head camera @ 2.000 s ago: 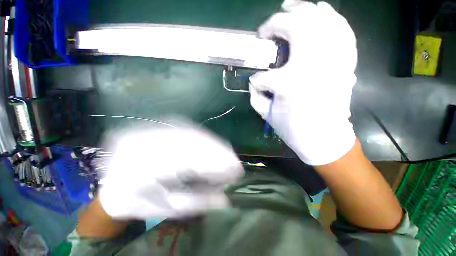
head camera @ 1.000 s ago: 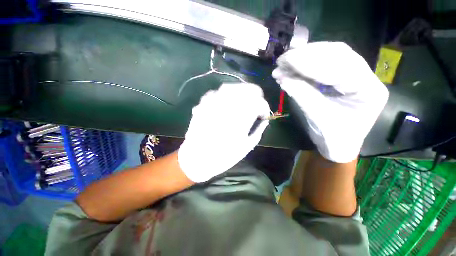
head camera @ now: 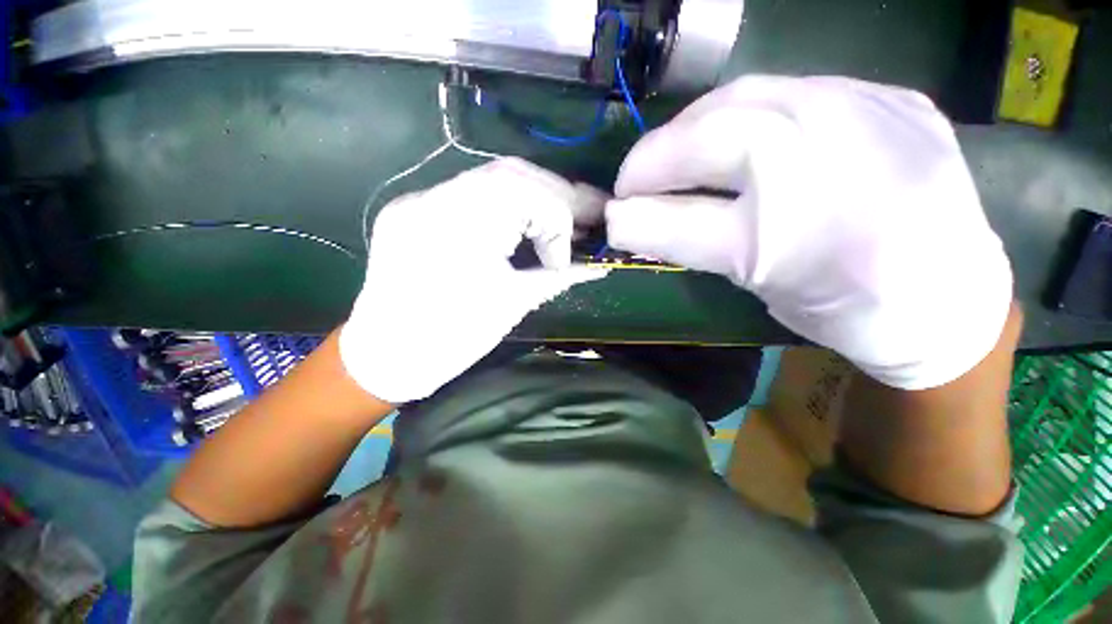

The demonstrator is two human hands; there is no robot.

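The long silver unit lies crosswise at the top, with a black bracket and a round motor at its right end. A blue lead wire loops from the bracket. A white lead wire hangs from the unit's body and forks. The circuit board shows as a thin yellowish edge between the hands. My left hand, in a white glove, pinches the board's left end. My right hand, in a white glove, has its fingertips at the board's right part and wires; its exact hold is hidden.
Solder wire lies across the bench at left. A yellow sponge block is at upper right, with a dark block below it. Blue crates with silver units are at lower left. A green crate is at lower right.
The board has turned flatter and sits between both hands. My right hand has come in beside my left hand. The silver unit appears more level, and the red wire no longer shows.
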